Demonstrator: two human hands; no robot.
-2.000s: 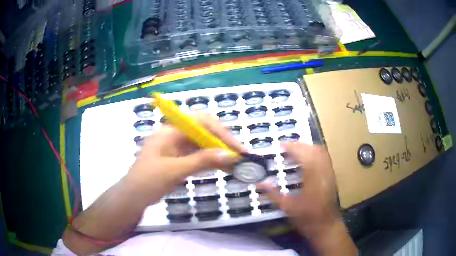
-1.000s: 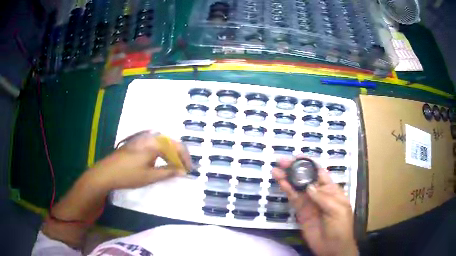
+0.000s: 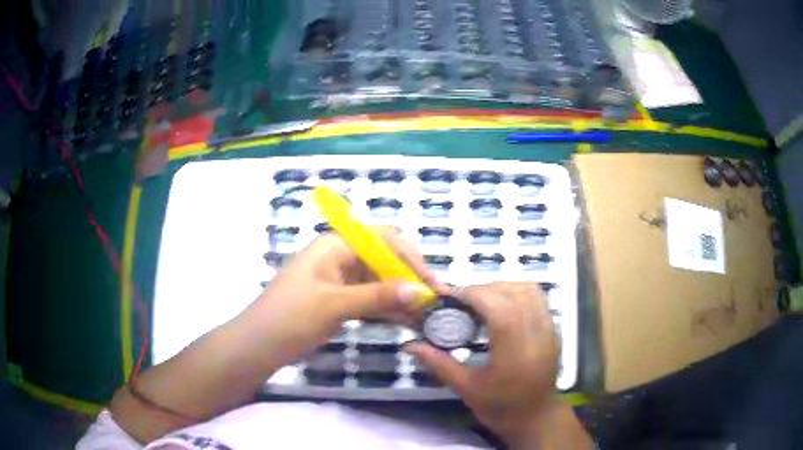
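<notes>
My left hand (image 3: 339, 286) grips a flat yellow hand tool (image 3: 365, 242) between thumb and fingers. The tool slants down to the right, its lower end at the rim of a round component (image 3: 449, 324). My right hand (image 3: 506, 352) holds that black-rimmed disc with its pale ringed face up. Both hands are over the white packing tray (image 3: 207, 228), where rows of similar dark discs stand on edge in slots. My hands hide part of the middle and lower rows.
A brown cardboard sheet (image 3: 634, 343) with a QR label (image 3: 696, 235) and discs along its edge lies right. Clear plastic blister trays (image 3: 396, 75) stand behind. A blue pen (image 3: 558, 137) lies behind the tray. A red cord (image 3: 88, 206) runs at left.
My hands have come together, bringing the yellow tool to the disc's rim. One second ago they were apart, the tool low at the left and the disc in my right hand.
</notes>
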